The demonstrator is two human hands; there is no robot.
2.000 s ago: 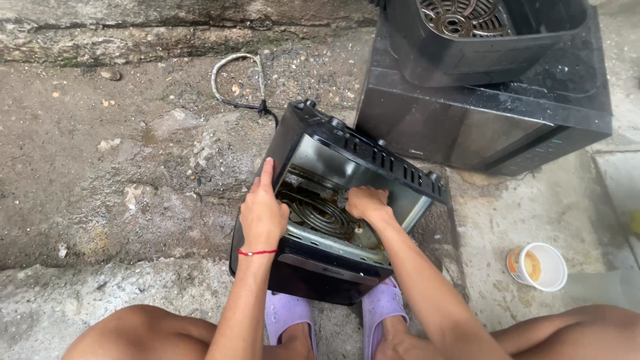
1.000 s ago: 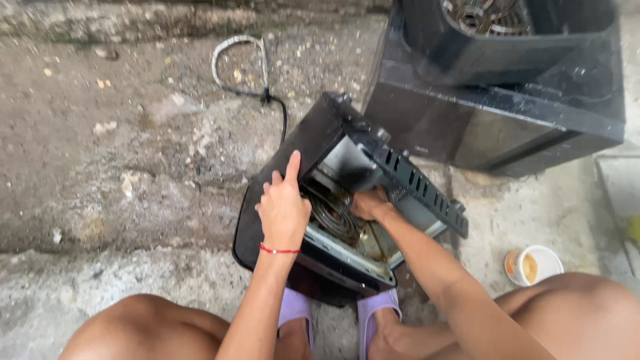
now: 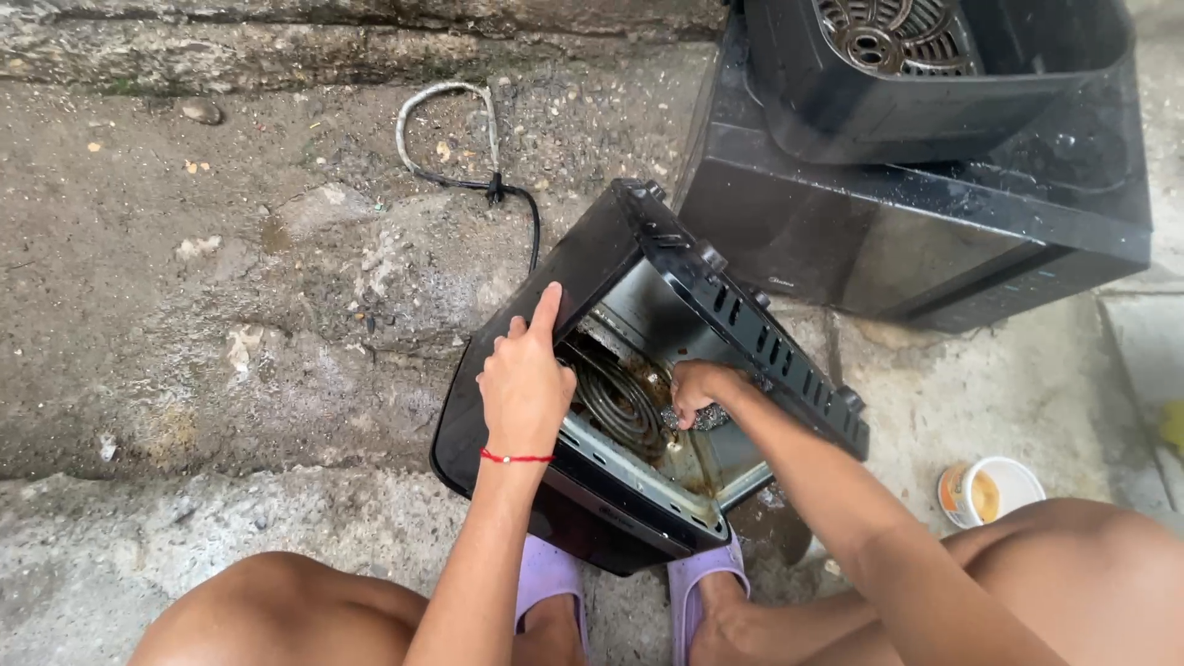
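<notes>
A black appliance housing (image 3: 578, 268), open on the side facing me, stands tilted on the ground between my feet. Inside it are a coiled heating element (image 3: 615, 407) and a metal wall with brown grime. My left hand (image 3: 525, 379) rests on the housing's left edge, index finger stretched along the black side and the other fingers bent over the rim. Inside the cavity, to the right of the coil, my right hand (image 3: 705, 388) grips a grey metal scouring pad (image 3: 698, 418) against the stained wall. Part of the pad is hidden under the fingers.
Behind at right, a black Midea appliance (image 3: 795, 231) carries a black air fryer basket (image 3: 888, 120) with a round slotted metal plate inside. A looped power cord (image 3: 495, 139) lies on rough concrete. A plastic tub (image 3: 1004, 495) with yellowish contents stands at right, near my knee.
My right hand has shifted within the cavity, and the scouring pad under it now shows plainly. My left hand remains at the housing's left edge.
</notes>
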